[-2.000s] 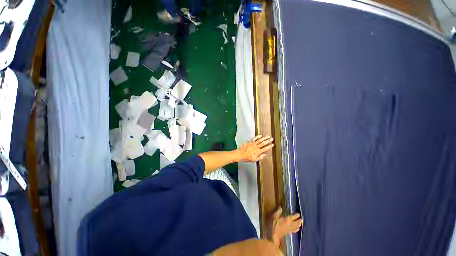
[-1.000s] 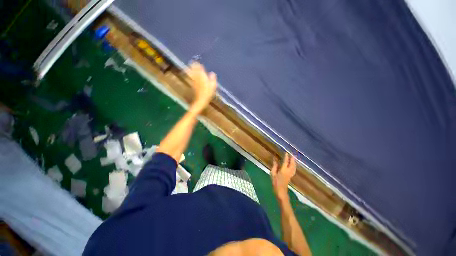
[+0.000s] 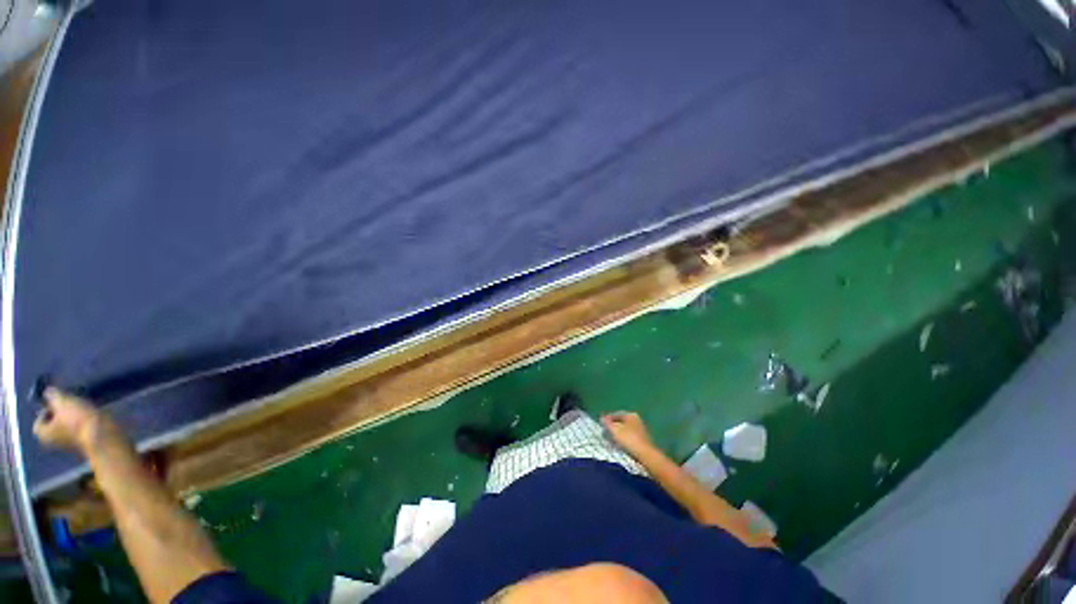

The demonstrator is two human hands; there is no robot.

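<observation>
Dark navy fabric [image 3: 389,153] covers the table, with long diagonal creases. Its whitish near edge runs along the wooden table edge [image 3: 472,354], with a dark gap beneath it towards the left. My left hand [image 3: 71,422] is at the fabric's near left corner, beside the long whitish end rail [image 3: 12,295]. Its fingers are curled at a small dark spot on the cloth; whether it grips cloth or a tool is unclear. My right hand [image 3: 625,431] is low by my lap, off the table, small and blurred; its fingers look loosely bent.
A blue clamp [image 3: 63,533] is at the table edge by the rail. A small pale ring-like item [image 3: 715,253] lies on the wooden edge. White paper pieces [image 3: 419,525] and scraps litter the green floor [image 3: 920,307]. Pale cloth [image 3: 944,472] hangs at the lower right.
The view has swung so the end rail is at the far left. My left hand has moved along the edge to the fabric corner. My right hand has left the table edge and dropped towards my lap.
</observation>
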